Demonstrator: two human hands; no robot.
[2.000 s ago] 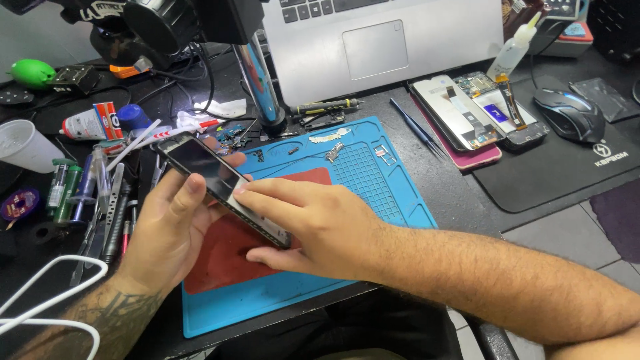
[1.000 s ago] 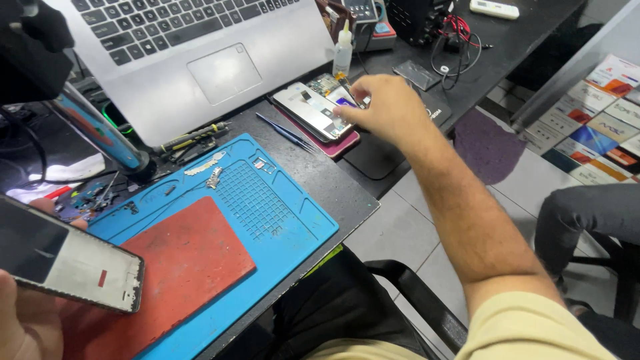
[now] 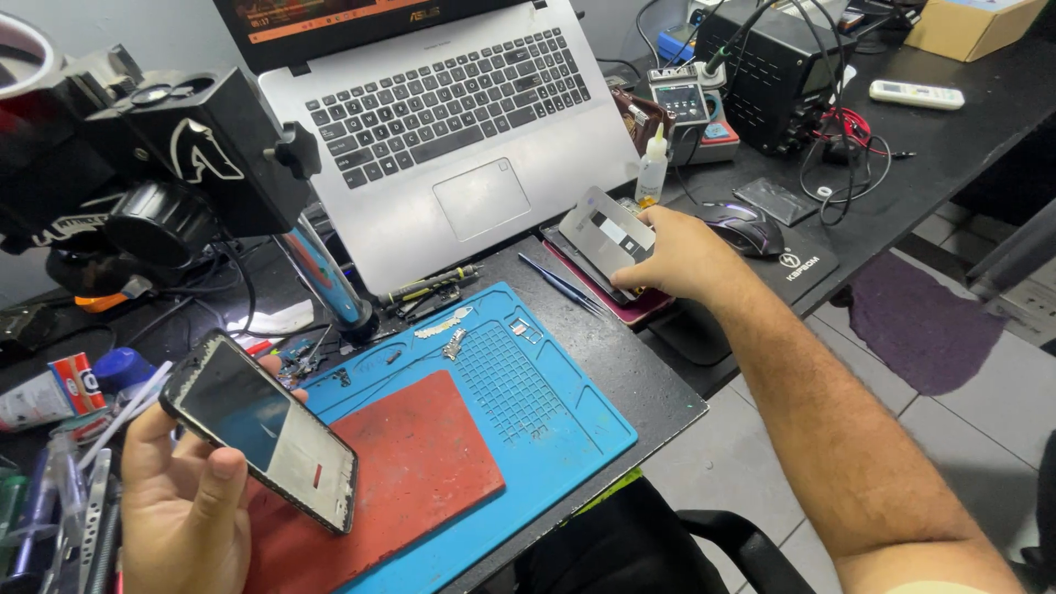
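My left hand (image 3: 194,487) holds a phone frame (image 3: 264,429) tilted above a red pad (image 3: 421,470), which lies on a blue silicone repair mat (image 3: 569,412). Black and pale areas show inside the frame. At the right, my right hand (image 3: 681,256) grips the edge of a flat grey phone screen panel (image 3: 610,239), its back bearing dark and white patches. This panel is over other phone parts on a dark red phone (image 3: 639,307). Blue tweezers (image 3: 561,285) lie just left of them. Small metal parts (image 3: 454,342) rest on the mat's upper part.
An open laptop (image 3: 478,157) stands behind the mat. A dropper bottle (image 3: 652,169), a mouse (image 3: 742,228) and a soldering station (image 3: 693,115) are at the right. A metal post (image 3: 326,276) rises behind the mat. Pens and tools (image 3: 91,511) crowd the left.
My right hand has left the phone frame, reached right to the phone parts, and now holds the grey panel with its back showing. My left hand still holds the frame. The view has shifted.
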